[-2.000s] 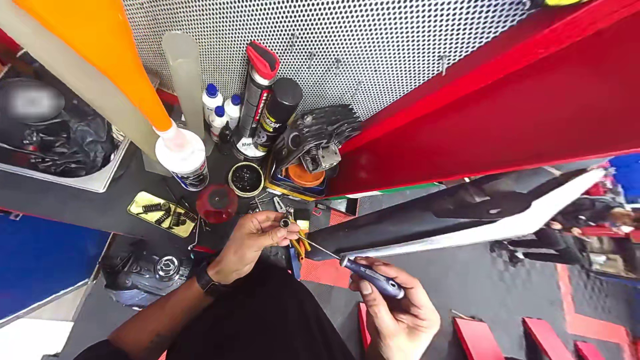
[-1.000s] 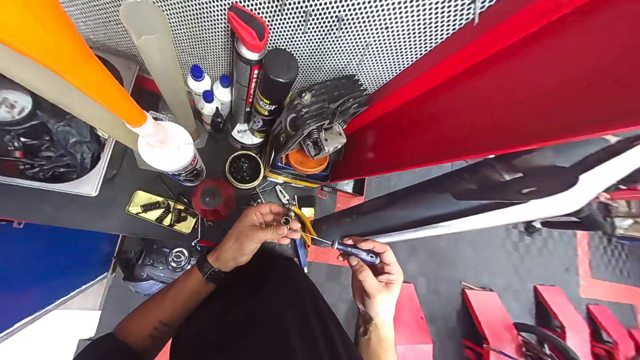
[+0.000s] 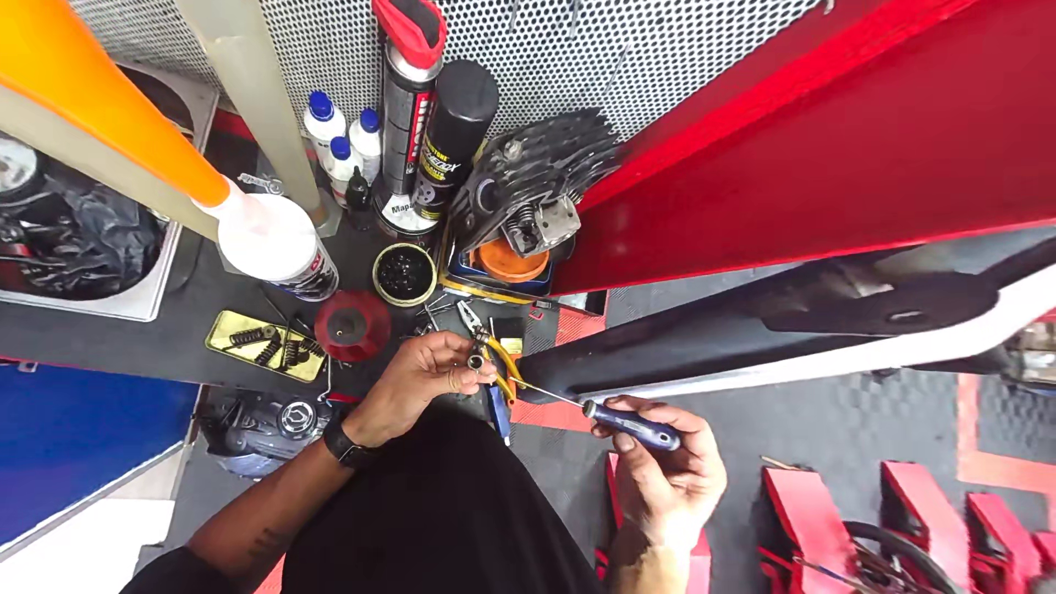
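Observation:
My left hand (image 3: 433, 371) pinches a small round metal part (image 3: 475, 362) between thumb and fingers. In my right hand (image 3: 664, 470) is a screwdriver (image 3: 631, 425) with a dark blue handle, its thin shaft pointing at the part; whether the tip touches it is unclear. Just behind the left fingertips lie pliers with yellow handles (image 3: 505, 363). A yellow tray of springs (image 3: 264, 345) and a red round container (image 3: 352, 326) are left of that hand. Behind it stands an open tin of dark contents (image 3: 404, 275).
A finned engine cylinder head (image 3: 536, 181) sits beside spray cans (image 3: 452, 124) and small white bottles (image 3: 324, 124) against the perforated panel. A white tub (image 3: 276, 243) under an orange funnel, a metal basin (image 3: 157, 289) and a red panel (image 3: 792, 157) surround the bench. Red stands (image 3: 804, 520) are on the floor.
Between one second ago and now, my right hand with the screwdriver has drawn back from my left hand, so more of the shaft shows. The left hand keeps its hold on the small part.

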